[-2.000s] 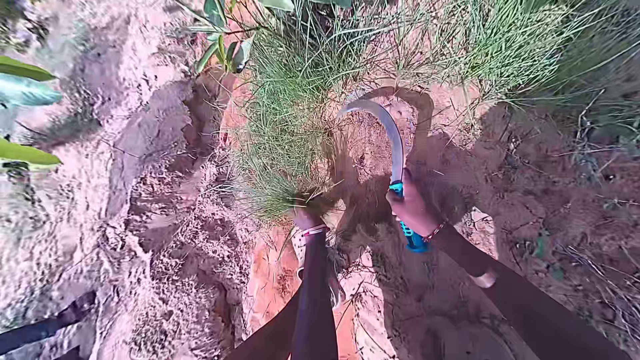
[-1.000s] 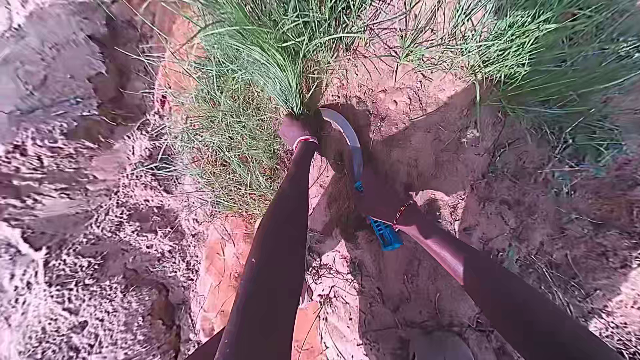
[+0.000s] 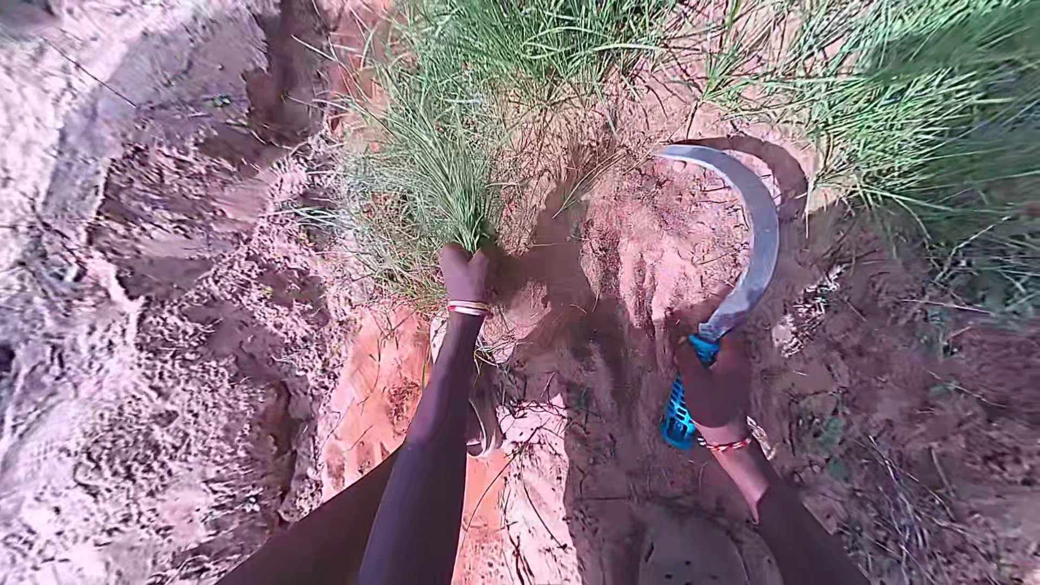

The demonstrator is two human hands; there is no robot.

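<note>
My left hand (image 3: 467, 275), with pale bands at the wrist, is closed around the base of a bunch of green grass (image 3: 460, 183) left of centre. Whether that grass is cut or rooted cannot be told. To the right, my right hand (image 3: 719, 378) grips the blue handle of a sickle (image 3: 762, 236). Its curved metal blade arches upward with the tip pointing left, over bare reddish soil and apart from the held grass. A red and white beaded bracelet circles my right wrist.
More standing grass (image 3: 552, 36) grows along the top, and a dense clump (image 3: 918, 106) fills the upper right. Uneven, rutted earth (image 3: 179, 382) lies on the left. Part of a shoe (image 3: 485, 418) shows beneath my left forearm. Dry twigs (image 3: 902, 487) lie at lower right.
One second ago the sickle blade was close beside my left hand at the grass; now the sickle and my right hand are farther right, away from it. My left hand still holds grass.
</note>
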